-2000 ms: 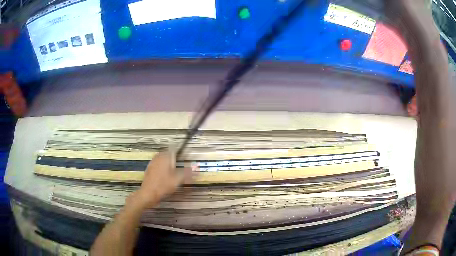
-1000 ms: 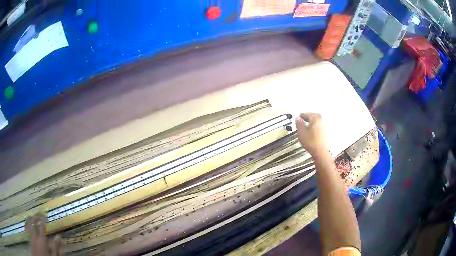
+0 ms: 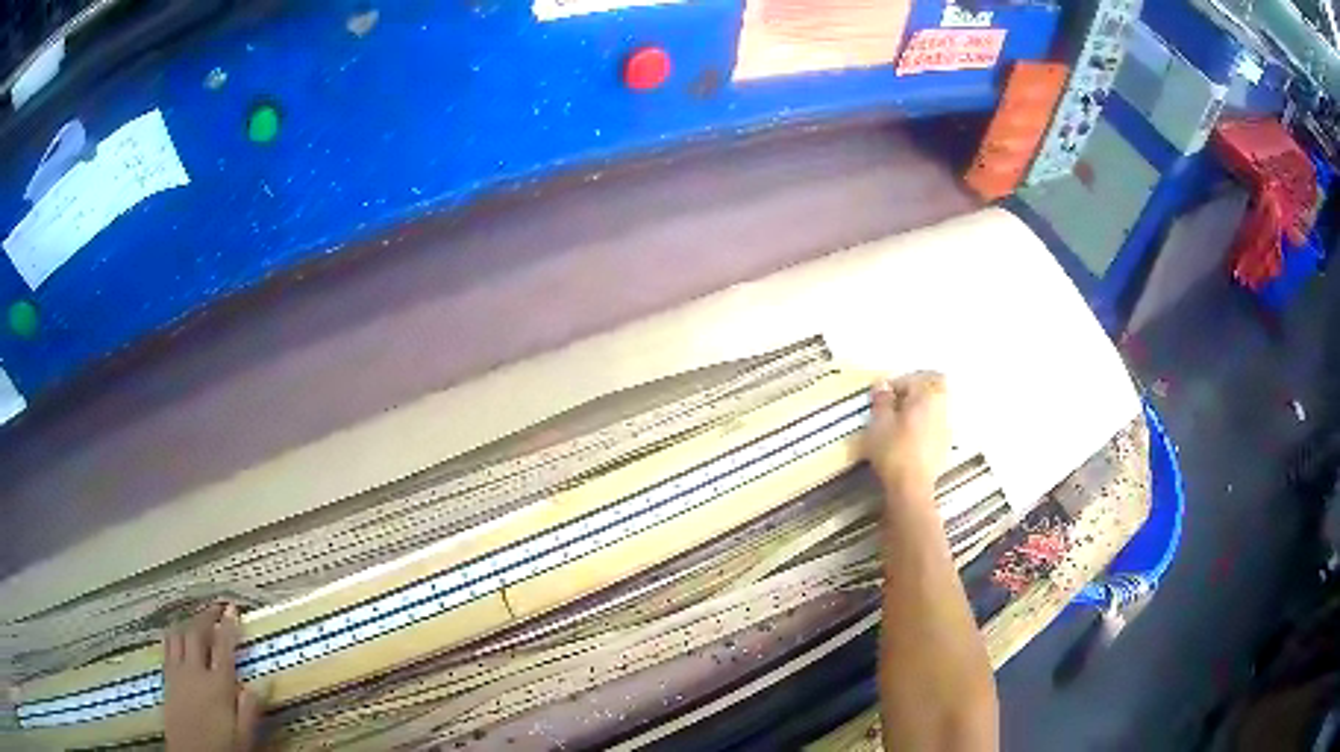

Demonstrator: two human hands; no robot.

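The long narrow cutting die (image 3: 507, 577) lies on the cream sheet material (image 3: 941, 287), yellowish with white dotted rows and dark lines along its middle. My right hand (image 3: 908, 426) is on the die's right end, fingers curled over it. My left hand (image 3: 206, 679) lies over the die near its left end, fingers over the far edge. Its exact grip is hard to tell. Slit strips of the sheet (image 3: 705, 385) lie behind the die, and more loose cut strips (image 3: 764, 551) lie in front of it.
The blue press beam (image 3: 441, 88) with buttons and papers runs across the back. An orange guard (image 3: 1017, 125) stands at the back right. A blue scrap bin (image 3: 1165, 492) is at the table's right end. Reddish debris (image 3: 1033, 555) lies by the wooden edge board (image 3: 1014, 624).
The view first swung right; the dark strip bundle seen earlier is out of sight. My right hand has come onto the die's right end, and my left hand has settled on its left part.
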